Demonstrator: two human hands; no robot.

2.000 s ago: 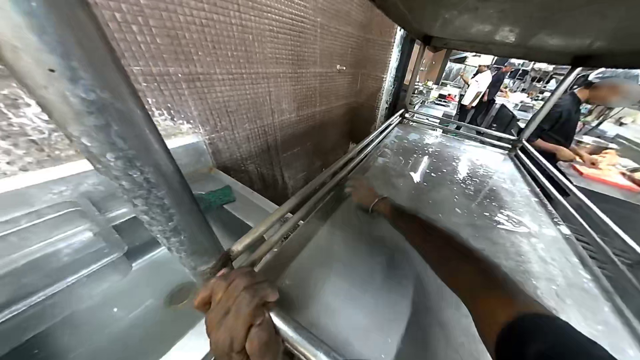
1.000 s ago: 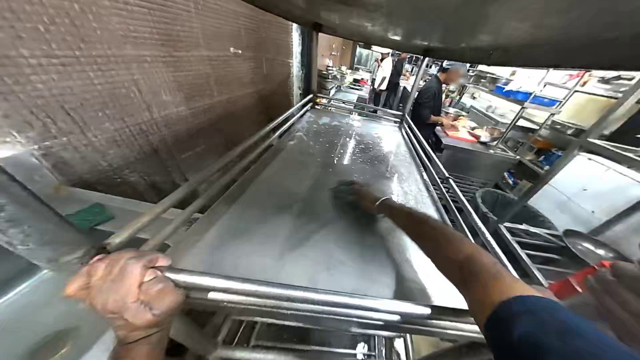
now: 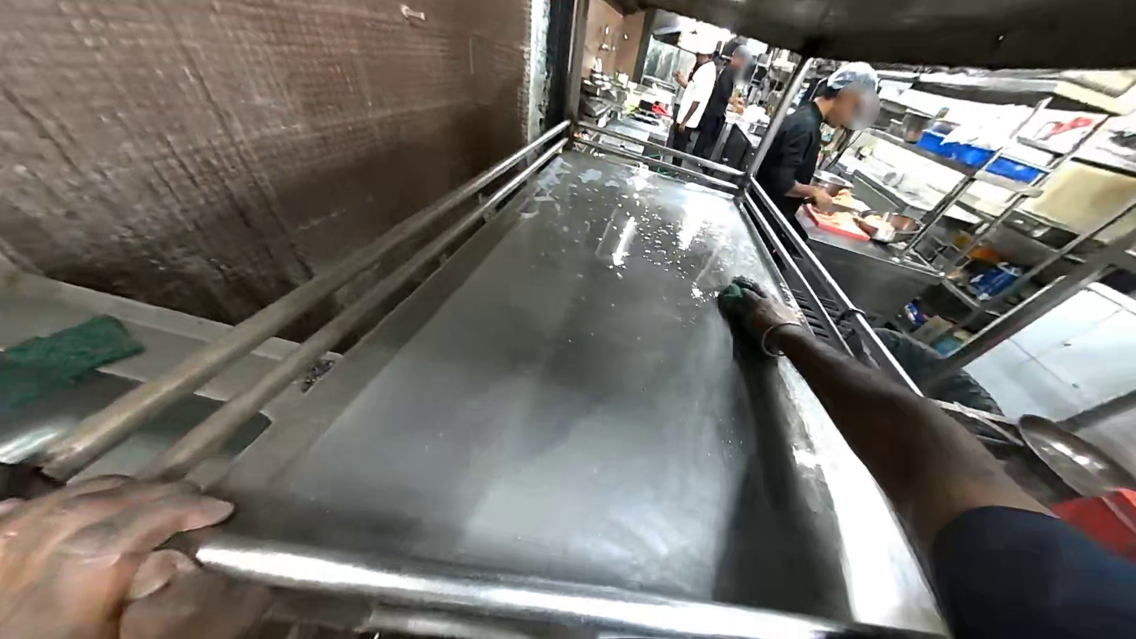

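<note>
A long stainless steel shelf (image 3: 532, 382) with tubular side rails stretches ahead, wet with drops and suds at its far part. My right hand (image 3: 761, 318) presses a dark green scouring pad (image 3: 735, 295) onto the shelf near its right edge; a thin bangle circles the wrist. At the lower left, my left hand (image 3: 115, 559) grips the front metal rail (image 3: 426, 577) at the corner. Another green scouring pad (image 3: 75, 351) lies on the ledge beyond the left rails.
A brown tiled wall (image 3: 266, 133) rises at left, and a dark metal surface (image 3: 932, 31) hangs overhead. Beyond the right rails, a person in black (image 3: 794, 146) works at a red cutting board (image 3: 834, 222). A round metal pan (image 3: 1078, 453) is at lower right. Two people stand farther back.
My right hand has moved from the left side of the shelf, across its middle, to the right edge. My left hand stays on the front corner. The view has shifted.
</note>
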